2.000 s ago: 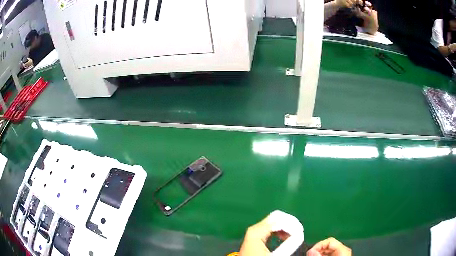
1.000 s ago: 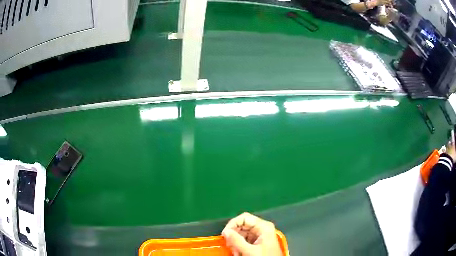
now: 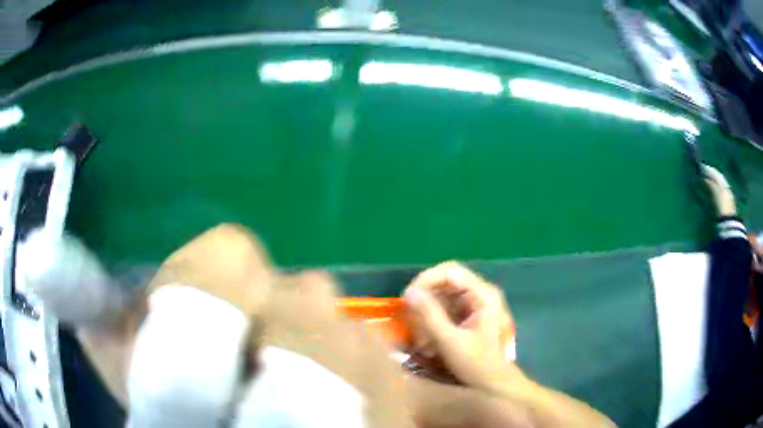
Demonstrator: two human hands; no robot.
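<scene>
My left hand [image 3: 243, 309] is large and blurred at the lower left, with white coverings on its fingers. One white-covered finger reaches over the right edge of the white foam tray [image 3: 50, 368], which holds a black frame [image 3: 35, 196] in a pocket. Whether this hand holds anything is hidden by blur. My right hand [image 3: 460, 322] is at the lower middle, with thumb and fingertips curled together over the orange tray [image 3: 368, 308]. No part shows clearly at its fingertips. Some small dark and shiny parts [image 3: 414, 364] show below it.
A black phone frame [image 3: 78, 142] lies on the green belt [image 3: 376, 184] beside the foam tray. At right are a white sheet [image 3: 682, 326] and a neighbour's dark sleeve [image 3: 729, 292] and hand [image 3: 718, 191]. A shiny clear tray [image 3: 665, 58] lies across the belt.
The view has swung right, then tilted down. My left hand, out of view one second ago, now reaches left to the foam tray. My right hand stays over the orange tray.
</scene>
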